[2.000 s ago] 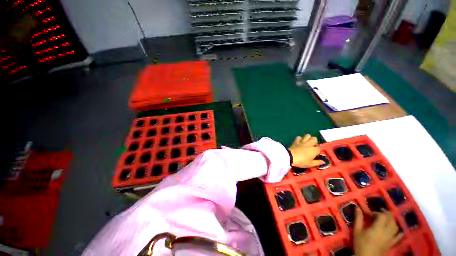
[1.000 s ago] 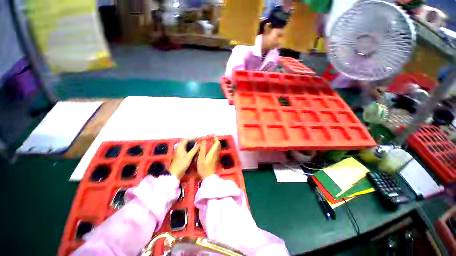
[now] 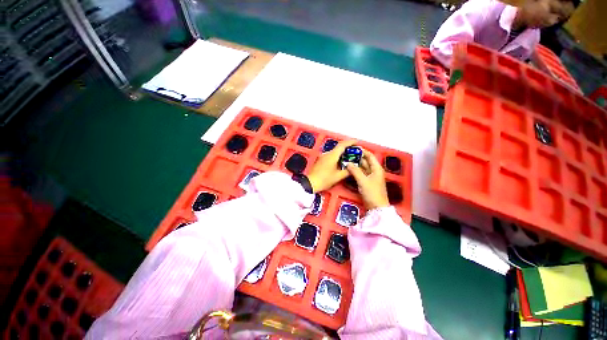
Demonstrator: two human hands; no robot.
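A small dark watch head [image 3: 351, 157] with a lit blue and green face is held between the fingertips of both hands, above the upper right part of the red-orange compartment tray [image 3: 219, 171]. My left hand [image 3: 327, 170] grips its left side. My right hand [image 3: 372, 179] grips its right side. The tray holds dark glossy watch heads in most visible pockets; several near the front look silvery. At least one pocket at the left is bare. My sleeves and hands hide some pockets.
A white sheet [image 3: 333, 89] lies behind the tray, a clipboard [image 3: 198, 70] at back left. A propped red-orange tray [image 3: 509, 149] stands at right with one dark piece. Coloured cards [image 3: 556, 290] and a black pen [image 3: 512, 305] lie front right. Another person [image 3: 489, 30] sits behind. A filled tray [image 3: 60, 292] is low left.
The view has tilted down and shifted. Both hands were on the tray's upper right pockets a second ago; now they hold a watch head with a lit face between them, above the tray.
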